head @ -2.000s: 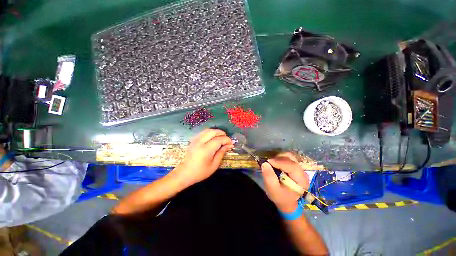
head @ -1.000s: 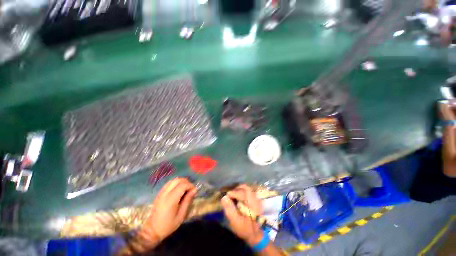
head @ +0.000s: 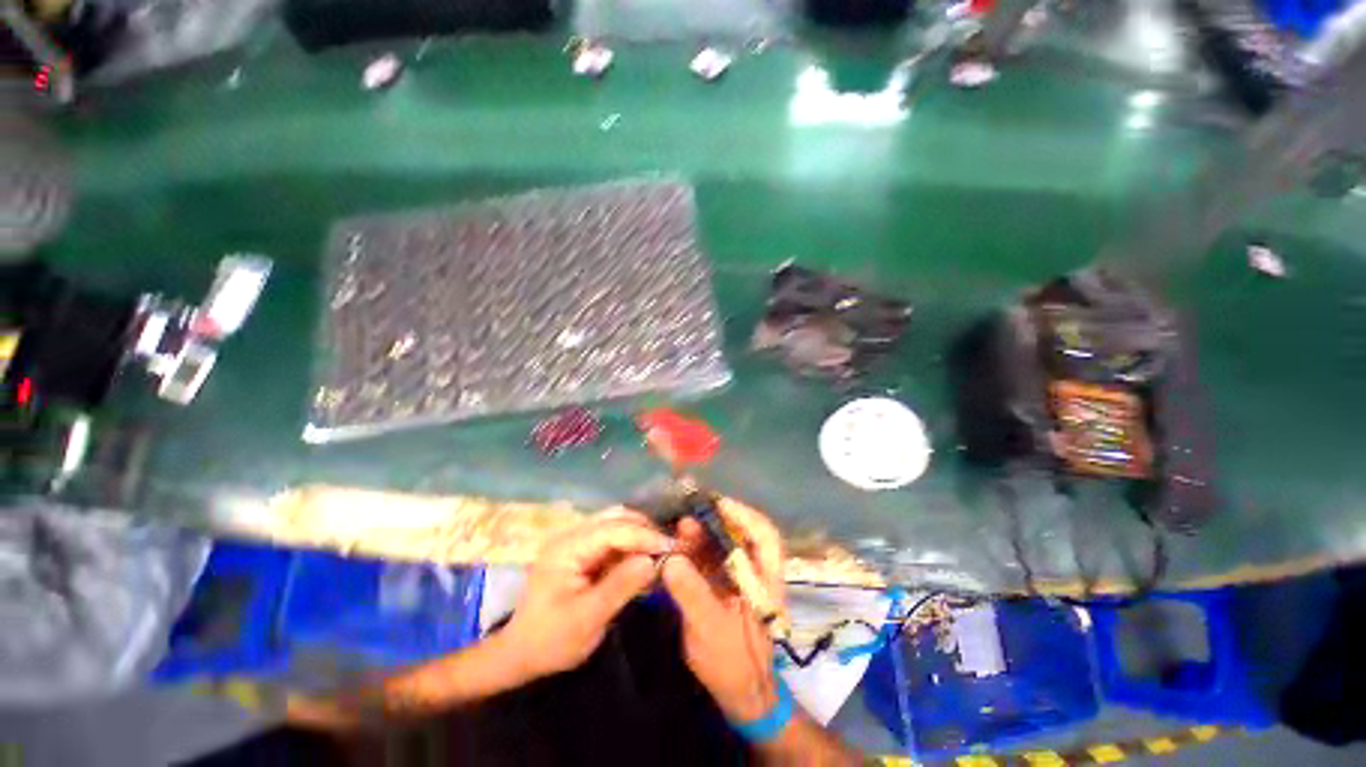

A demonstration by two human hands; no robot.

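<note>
My right hand (head: 731,599), with a blue wristband, holds a soldering iron (head: 745,577) with a dark grip and yellow handle, tip up toward the bench. My left hand (head: 587,577) is just left of it, thumb and finger pinched at a tiny part by the right fingertips; the part is too small and blurred to name. Both hands are at the bench's front edge. Beyond them lie a pile of red small parts (head: 679,436), a pile of dark small parts (head: 565,432) and the component tray (head: 517,307).
A white tub (head: 875,444) stands right of the piles, with a black fan (head: 829,322) behind it. The soldering station (head: 1106,427) is further right, with cables over the worn bench edge (head: 405,523). Blue bins (head: 996,682) are below. Grey cloth shows at the lower left.
The view has swung and blurred, shifting the bench contents. My hands have come together, fingertips nearly touching, and the iron now points up and away instead of toward the left fingertips.
</note>
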